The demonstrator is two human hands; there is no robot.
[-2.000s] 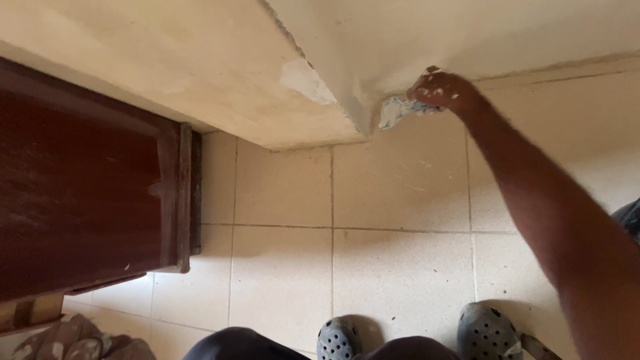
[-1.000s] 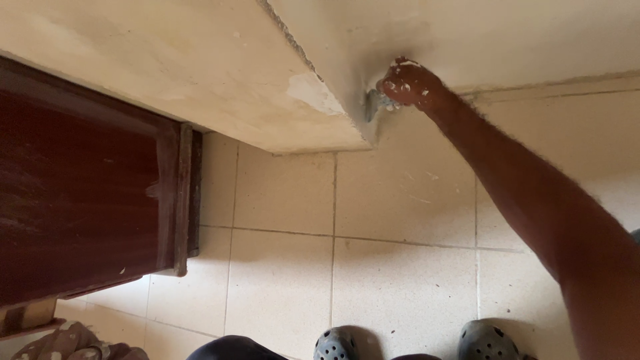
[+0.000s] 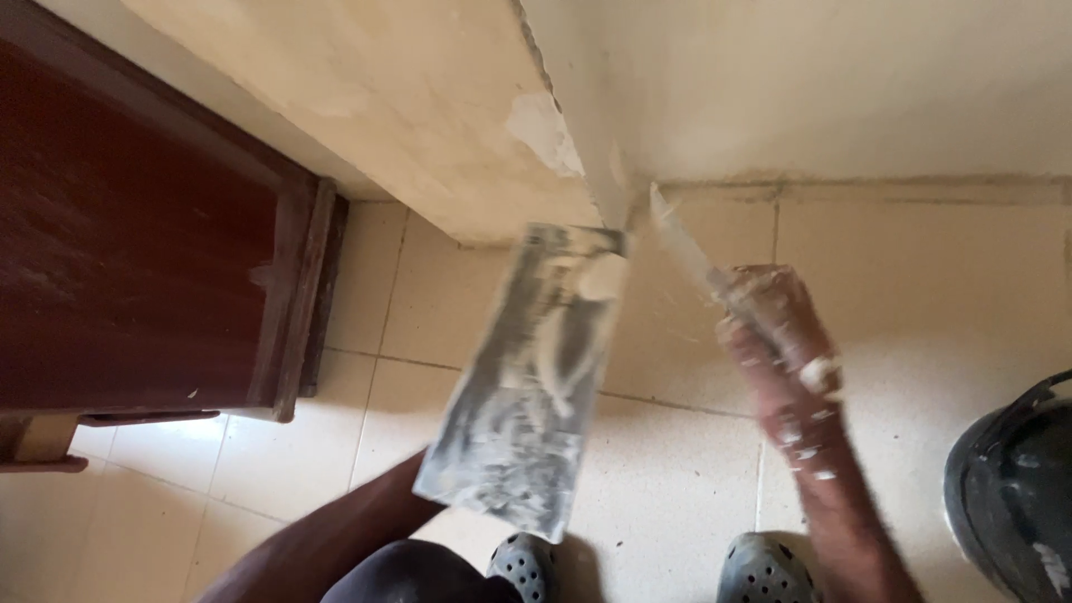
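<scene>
My right hand [image 3: 779,335], spotted with white plaster, is closed around a putty knife [image 3: 682,239] whose blade points up and left, toward the wall corner. Left of it lies a flat rectangular plasterer's hawk or trowel plate [image 3: 536,377], smeared with pale wet compound, with a lump near its far end. The left forearm reaches beneath this plate, which hides my left hand and how it grips. Beyond the plate's far end, the wall's jutting edge [image 3: 557,100] is rough, with a white patch [image 3: 544,134] beside it.
A dark red wooden cabinet [image 3: 142,234] stands at left against the wall. A black bucket [image 3: 1017,494] sits at lower right on the tiled floor [image 3: 670,469]. My clog-clad feet [image 3: 766,569] are at the bottom edge.
My right hand has come away from the wall corner, down and to the right. The smeared plate and left forearm have come into view. The bucket now shows at right.
</scene>
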